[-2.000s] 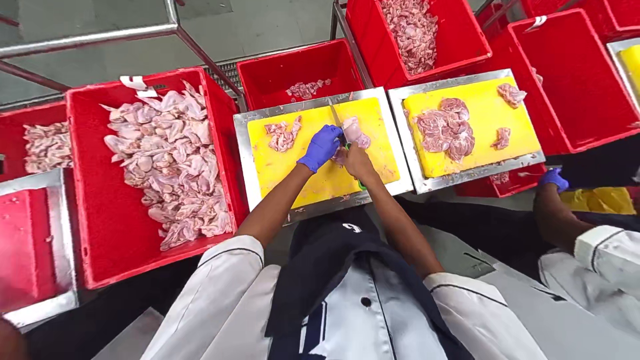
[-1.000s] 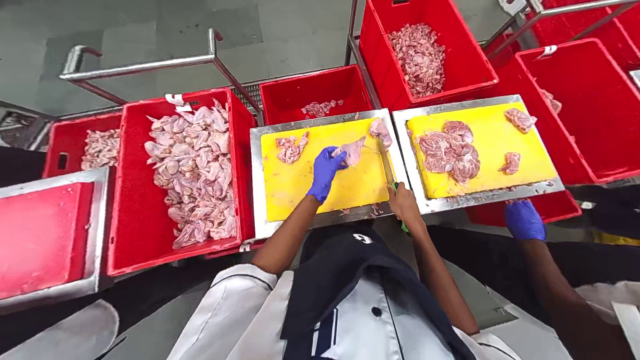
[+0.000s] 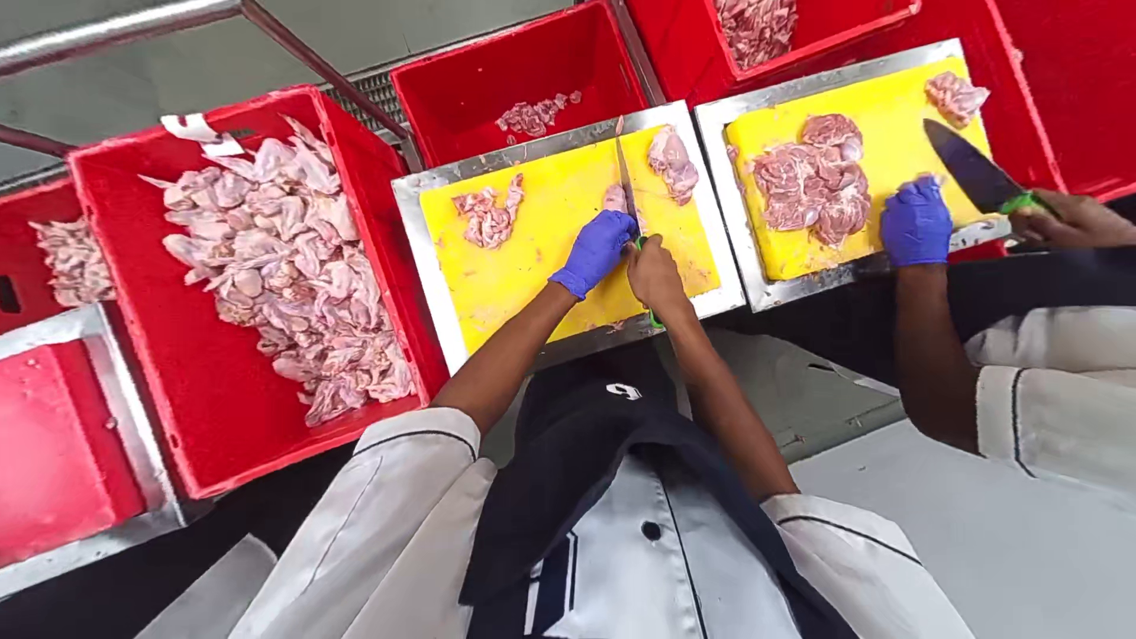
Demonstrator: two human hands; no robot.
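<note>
My left hand (image 3: 599, 253), in a blue glove, holds a small piece of raw chicken (image 3: 614, 198) against a yellow cutting board (image 3: 541, 231) set in a metal tray. My bare right hand (image 3: 657, 277) grips a green-handled knife (image 3: 625, 173); its blade points away from me and lies beside that piece, close to the gloved fingers. Right of the blade is a larger piece of raw chicken (image 3: 674, 164). A small heap of chicken trimmings (image 3: 490, 213) lies at the board's upper left. The fingertips of my left hand are partly hidden.
On the left stands a red crate (image 3: 186, 373) of chicken wings. A red bin (image 3: 524, 71) with meat scraps is behind the board. At right, a co-worker's gloved hand (image 3: 917, 222) and knife (image 3: 972, 169) are at another yellow board (image 3: 785, 120) bearing meat. More red crates surround the boards.
Both my hands have come together at the board's centre-right; a second ago they were farther apart. The co-worker's knife has come into view over the neighbouring board.
</note>
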